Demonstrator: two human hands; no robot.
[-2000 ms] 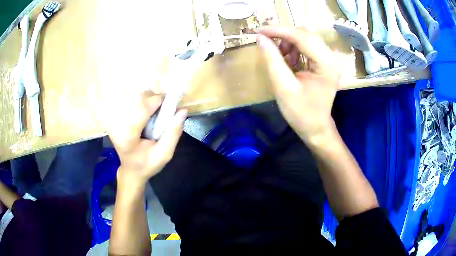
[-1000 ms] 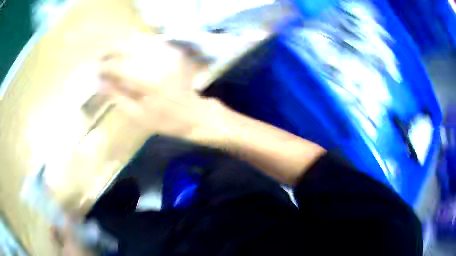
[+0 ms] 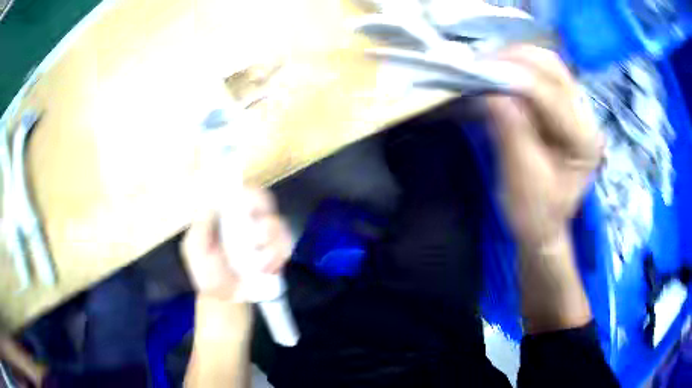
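Observation:
My left hand [image 3: 237, 246] is closed round a white handle [image 3: 279, 320]. Its narrow stub points down toward me, and its other end is washed out by glare over the bench edge. My right hand [image 3: 550, 140] is at the bench's right end, blurred, with thumb and fingers on a pale grey curved handle body [image 3: 474, 74]. More handle bodies [image 3: 394, 34] lie beside it, pointing left. The small brown-edged patch of the work fixture [image 3: 254, 82] shows on the bench, mostly lost in glare.
Two white assembled handles [image 3: 26, 216] lie at the bench's far left. A blue bin [image 3: 607, 303] with loose grey-white pieces [image 3: 633, 144] stands at right, with a smaller blue crate [image 3: 596, 30] above. The bench edge [image 3: 334, 155] runs diagonally. A person's arm [image 3: 21, 360] shows lower left.
The view has swung about. My right hand, apparently empty near the fixture two seconds ago, is now on a handle body at the right. My left hand still holds a handle, now closer to me.

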